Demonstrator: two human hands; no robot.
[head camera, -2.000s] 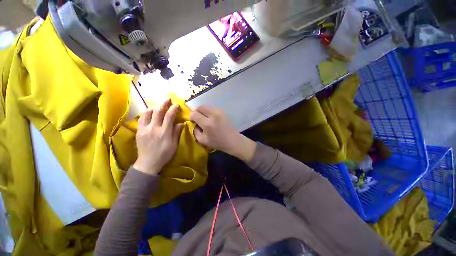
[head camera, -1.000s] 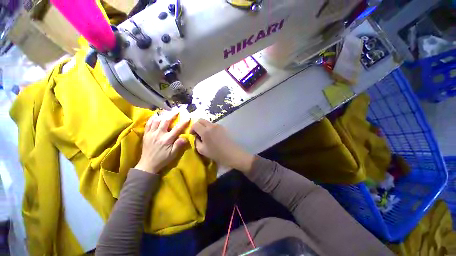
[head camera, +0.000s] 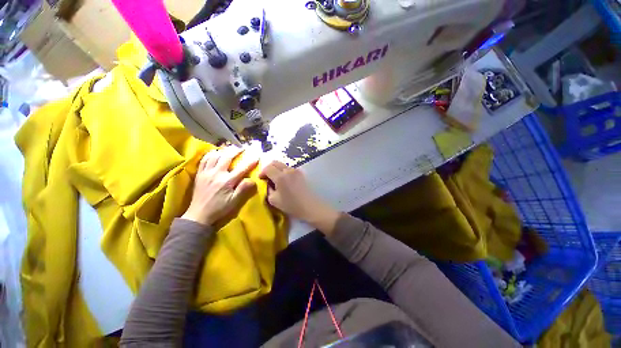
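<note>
The mustard-yellow garment piece (head camera: 129, 156) drapes over the left of the table and down towards my lap. Its edge runs in under the left end of the white sewing machine head (head camera: 286, 61). My left hand (head camera: 219, 187) lies on the cloth just in front of the needle area, fingers pointing at it. My right hand (head camera: 291, 194) pinches the cloth edge with thumb and fingers, close beside my left fingertips. The presser foot (head camera: 264, 141) is small beyond my fingers. The needle itself cannot be made out.
A lit smartphone (head camera: 338, 109) lies on the machine bed. A blue plastic basket (head camera: 545, 197) stands at the right, beside a yellow cloth bundle (head camera: 436, 217) under the table edge. A bright pink upright piece (head camera: 153, 30) is at the machine's left end. Cardboard boxes (head camera: 75, 41) are behind.
The view has shifted, so more of the machine head shows than two seconds ago. Both hands stay on the cloth near the needle area. The cloth at my lap is spread differently.
</note>
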